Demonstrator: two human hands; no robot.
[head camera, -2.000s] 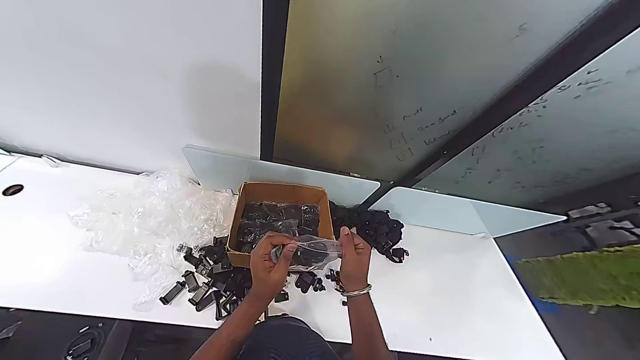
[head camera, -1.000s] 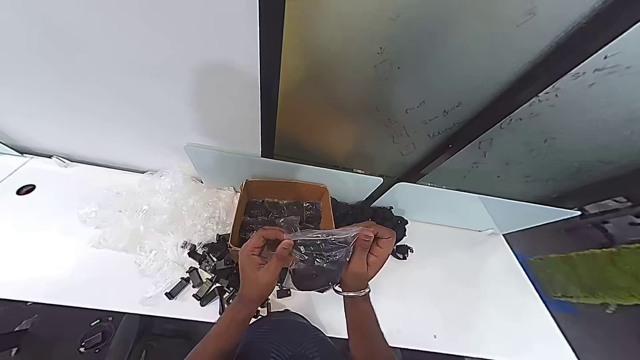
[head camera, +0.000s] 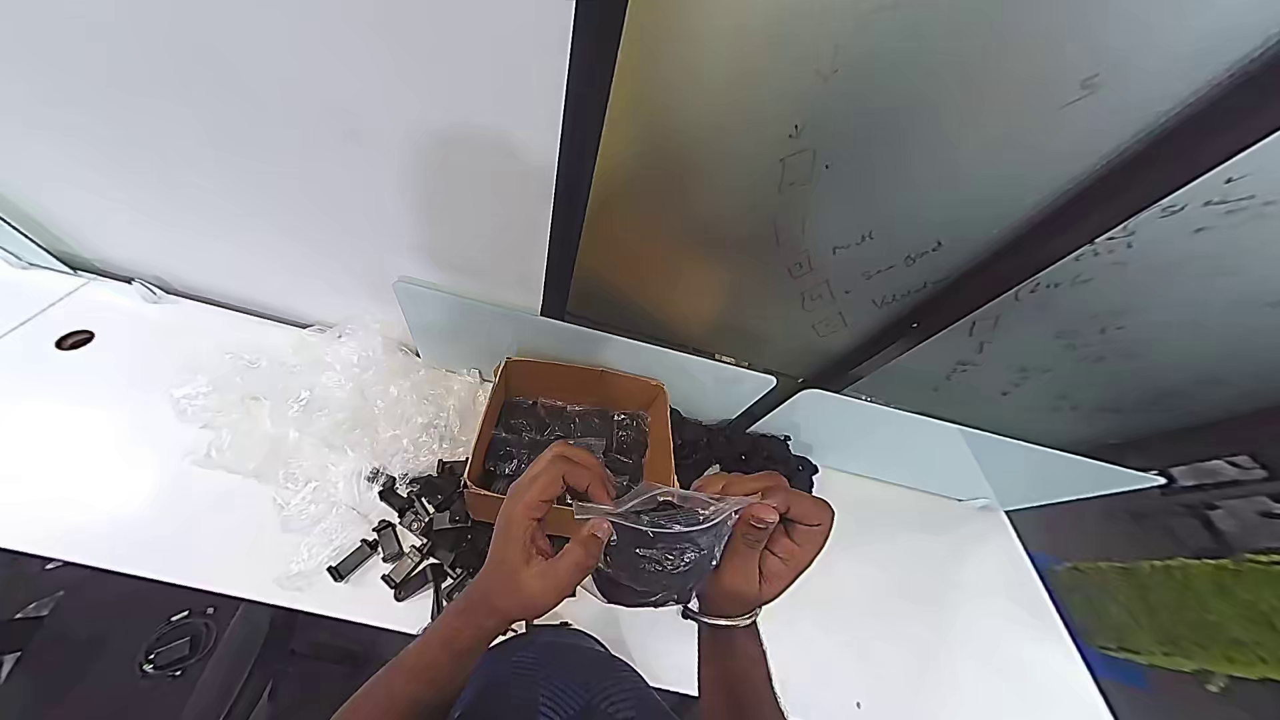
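Between my hands hangs a clear zip-top plastic bag (head camera: 665, 560) with dark contents, its mouth partly apart. My left hand (head camera: 555, 540) pinches the bag's rim at the left, and my right hand (head camera: 765, 535), with a metal bangle at the wrist, grips the right end. Just behind them stands a cardboard box (head camera: 655, 420) holding several black items wrapped in clear plastic. Black plastic clamp-like parts (head camera: 405, 560) lie in a loose pile left of my left hand. What exactly is in the held bag cannot be told.
Crumpled clear plastic bags (head camera: 340, 410) form a large heap left of the box. Black items (head camera: 745, 450) are piled to its right. Frosted glass dividers (head camera: 590, 345) edge the back of the white table (head camera: 900, 600). A green mat (head camera: 1180, 610) lies beyond the right edge.
The bag hung flatter and was stretched between my hands before; now it bulges with dark contents and its mouth gapes. Both hands stay at its rim, in front of the box.
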